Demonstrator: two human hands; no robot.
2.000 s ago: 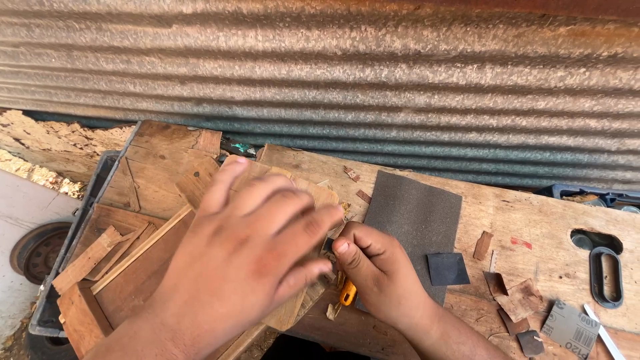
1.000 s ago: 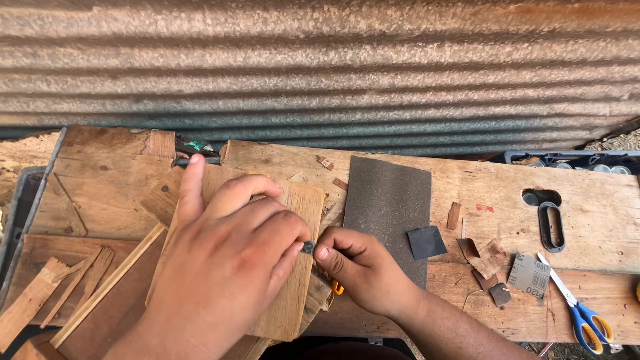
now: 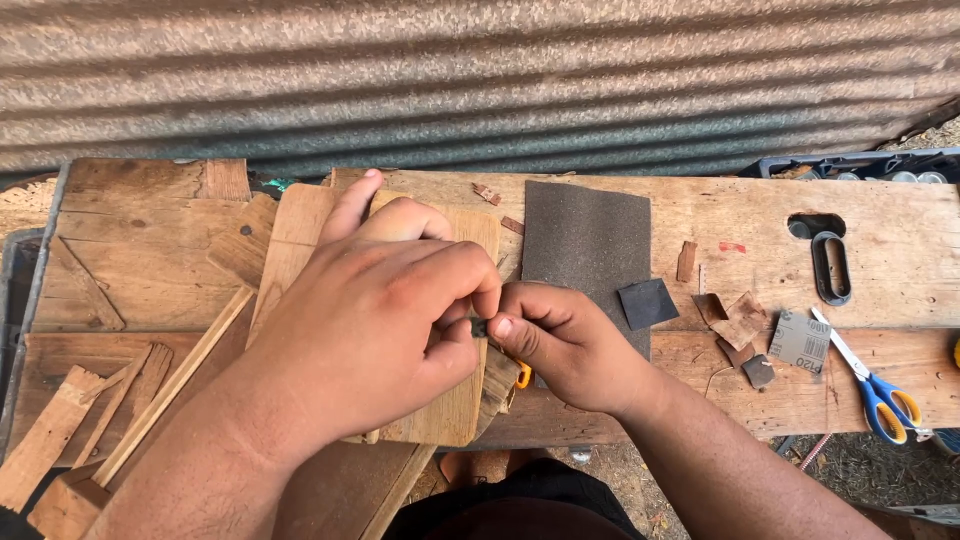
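Note:
Between the fingertips of my left hand (image 3: 375, 322) and my right hand (image 3: 570, 337) is a small dark green-grey piece, apparently sandpaper (image 3: 478, 327), pinched by both. Most of it is hidden by the fingers. Under my left hand lie thin wooden boards with rounded corners (image 3: 450, 412). An orange-handled tool (image 3: 523, 373) shows partly below my right hand. Right of the boards lies a large dark sheet of sandpaper (image 3: 585, 240), with a small black square (image 3: 648, 304) overlapping its edge.
Scissors with blue and yellow handles (image 3: 877, 397) lie at the right beside a printed sandpaper piece (image 3: 799, 341) and brown scraps (image 3: 739, 319). A black oval ring (image 3: 831, 268) sits near the bench's hole. Wood offcuts (image 3: 52, 435) lie left; corrugated metal (image 3: 480, 82) stands behind.
My left hand has come down from its raised, blurred position, and its fingertips now meet those of my right hand at the small piece.

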